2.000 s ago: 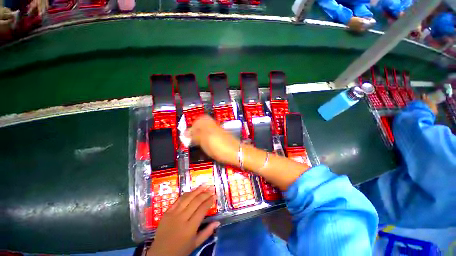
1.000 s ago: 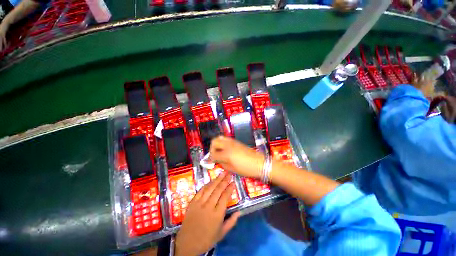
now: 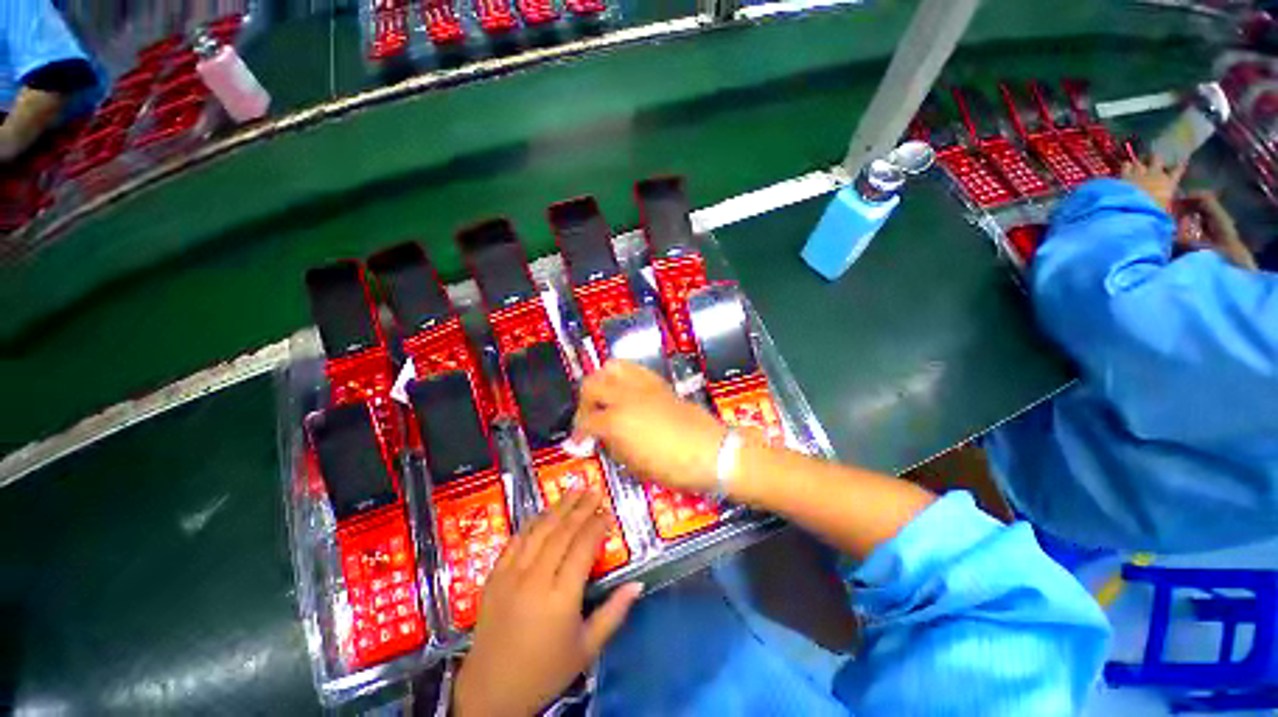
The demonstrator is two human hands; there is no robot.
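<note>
A clear plastic tray holds two rows of open red flip phones with black or mirror-like upper halves. My right hand pinches a small white cloth at the lower edge of the black screen of the middle front-row phone. My left hand lies bare with its fingertips on that phone's red keypad, thumb apart, at the tray's near edge. White slips stick out between some phones.
A light blue bottle stands right of the tray. The green conveyor runs beyond. At right, a person in a blue smock works at another phone tray. A pink bottle is across the line; a blue stool is lower right.
The view has shifted, so the tray appears further left. My right hand has gone from the back-left phones to the middle front phone, and my left hand has moved onto its keypad.
</note>
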